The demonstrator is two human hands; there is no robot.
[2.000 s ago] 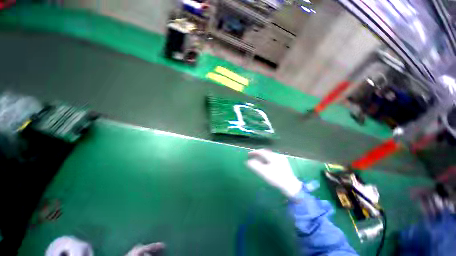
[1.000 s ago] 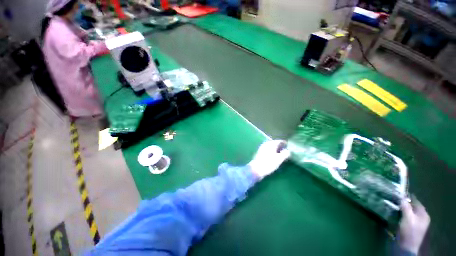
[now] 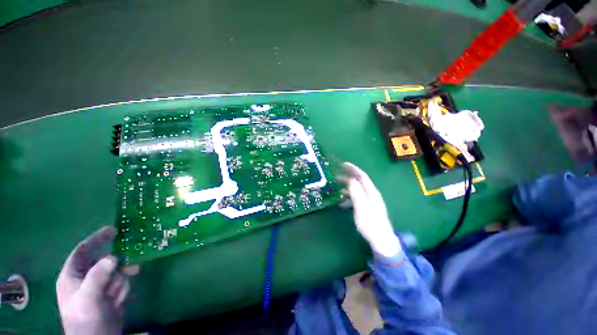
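A large green circuit board (image 3: 255, 190) with thick white tracks facing up is at the middle of the green mat (image 3: 366, 255). My left hand (image 3: 95, 281), in a pale glove, has its thumb and fingers at the board's near left corner. My right hand (image 3: 368, 206), in a white glove, has its fingers against the board's right edge. The board is held between the two hands. Some fingertips are hidden at the edges, and whether the board rests fully on the mat cannot be told.
A soldering iron stand (image 3: 404, 145) with white tissue (image 3: 460, 126) stands at the right. A red-orange sleeve (image 3: 481, 49) slants above it. A dark green conveyor (image 3: 196, 52) runs behind. A reel (image 3: 14, 292) is cut off at left. A blue cord (image 3: 270, 268) crosses the front; blue clothing (image 3: 524, 262) shows at right.
The view has swung to the right. My hands have brought the large board off the conveyor onto the mat, and it now lies roughly level in front of me.
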